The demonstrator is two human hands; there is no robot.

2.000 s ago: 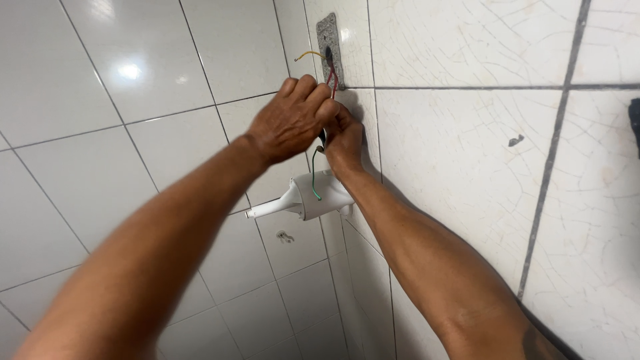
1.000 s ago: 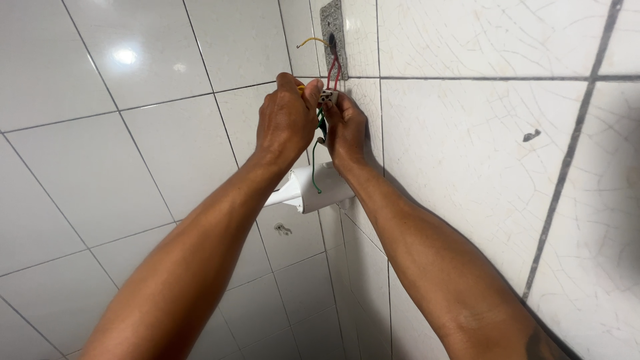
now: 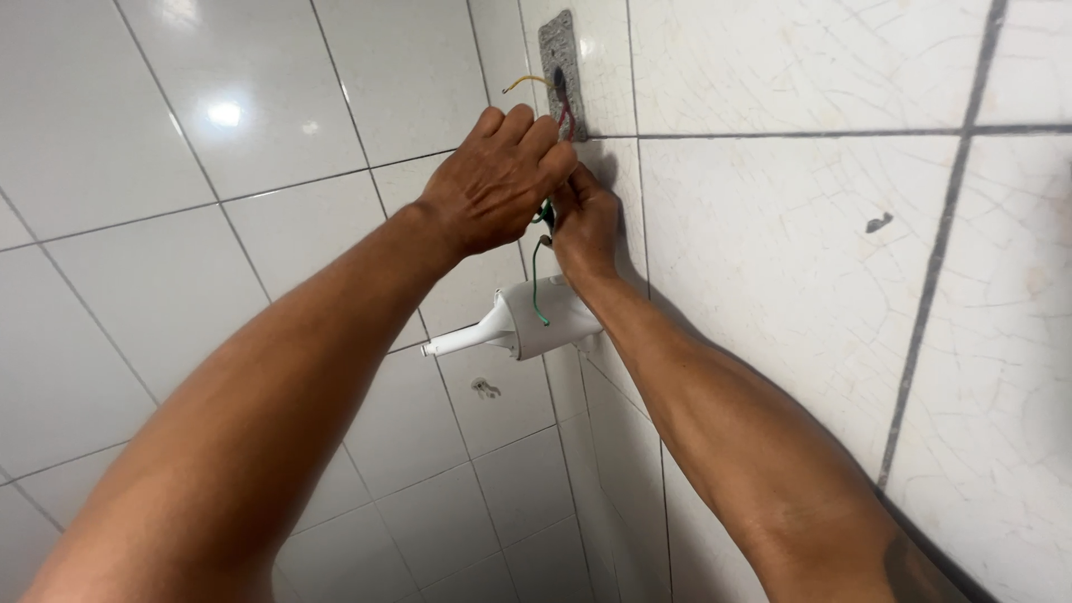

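Observation:
Beneath a rough grey mortar patch [image 3: 563,50] in the tiled wall, my left hand [image 3: 502,180] is closed at the red wires [image 3: 567,121], its fingertips meeting those of my right hand [image 3: 589,222]. What lies between the fingertips is hidden; a small connector shows there in an earlier view. A yellow wire [image 3: 529,79] sticks out freely to the left from the hole in the patch. Below the hands a green wire [image 3: 536,280] hangs in front of a white plastic electric shower head [image 3: 548,318], whose spout-like arm points left. My right wrist partly covers the shower unit.
White tiled walls [image 3: 796,75] meet in a corner behind the hands. A small fitting or hole [image 3: 484,388] sits in the tile below the shower unit. A dark chip [image 3: 879,223] marks the right wall.
One second ago my left hand was more upright, with an orange-yellow item and a pale connector visible at the fingertips; now it has turned over and its back covers them.

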